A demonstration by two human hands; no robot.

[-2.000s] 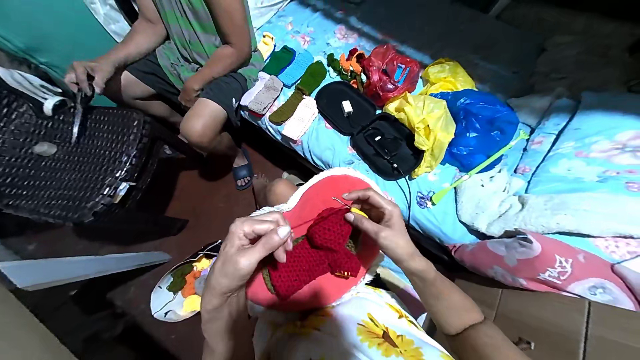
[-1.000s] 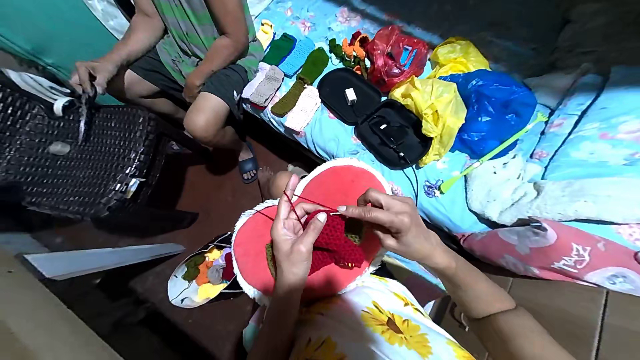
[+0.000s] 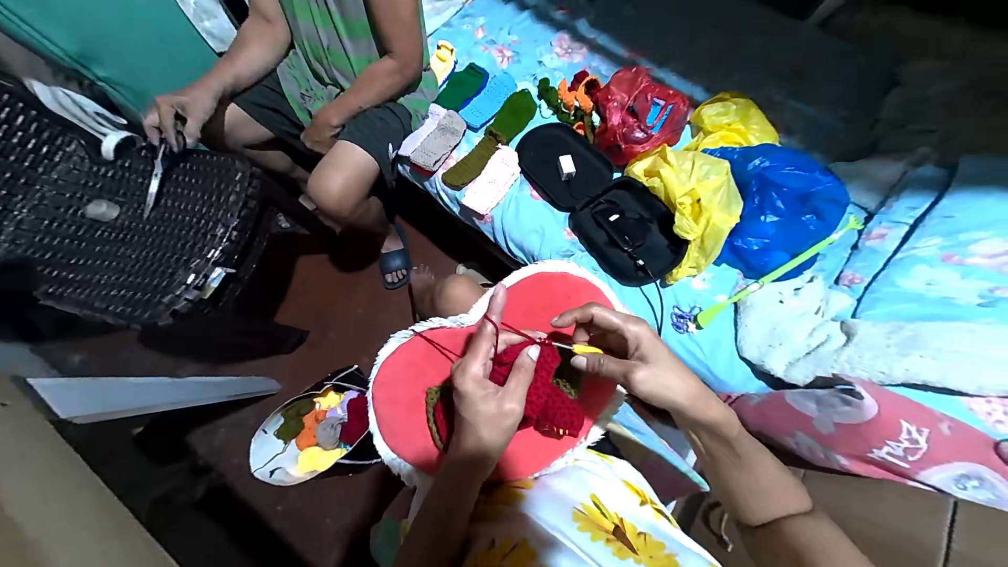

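My left hand (image 3: 490, 386) grips the dark red crocheted piece (image 3: 543, 390), with red yarn looped about its raised index finger. In my right hand (image 3: 630, 354) is a crochet hook (image 3: 584, 349) with a yellow handle, its metal tip at the top edge of the crochet work. Olive green parts show beside the red stitches. Beneath both hands, a red heart-shaped cushion (image 3: 405, 386) with white fluffy trim lies on my lap.
Another person (image 3: 346, 71) sits at the upper left, holding scissors (image 3: 155, 177) over a woven black chair (image 3: 71, 236). Crocheted pieces (image 3: 437, 140), a black case (image 3: 630, 228) and plastic bags (image 3: 780, 201) lie on the bed. A container of yarn (image 3: 319, 429) stands on the floor.
Since two seconds ago my left index finger has risen with the yarn looped over it. My right hand has moved slightly away from my left since one second ago.
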